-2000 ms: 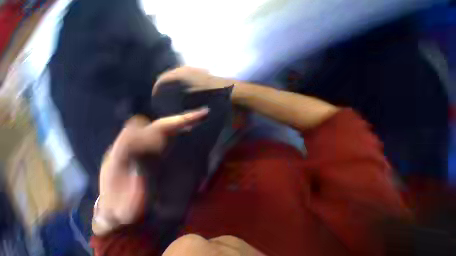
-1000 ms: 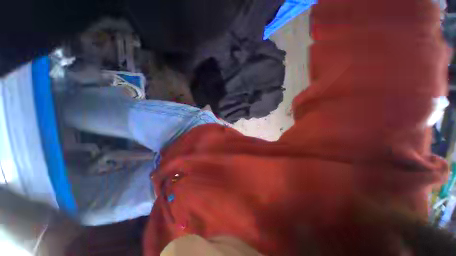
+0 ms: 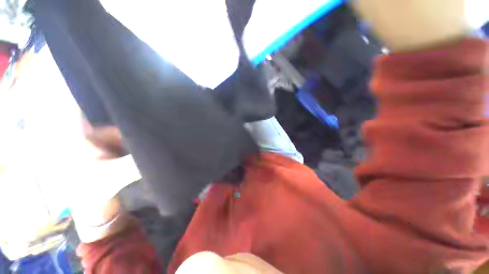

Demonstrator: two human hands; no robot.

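Observation:
A large dark grey cloth [image 3: 177,118] runs from the top left down to the wearer's lap and is blurred. A narrower dark strip [image 3: 249,80] hangs beside it at the top middle. My left hand [image 3: 110,171] is at the cloth's left edge, overexposed and blurred. Its fingers reach to or behind the cloth, so their grip is not clear. A pale band is round the left wrist. My right arm reaches up at the right; its bare wrist shows at the top edge, and the right hand is cut off.
A glaring white table surface [image 3: 177,37] lies at the top, with a bright blue edge [image 3: 297,29] towards the right. Below that edge are dark cloth-like shapes and a blue object [image 3: 317,107]. Blurred, partly washed-out items [image 3: 40,243] lie at the lower left.
The view has swung back from the floor and lap to the table. The dark cloth and my left hand are in view again. The right arm is still raised, with its bare wrist now showing.

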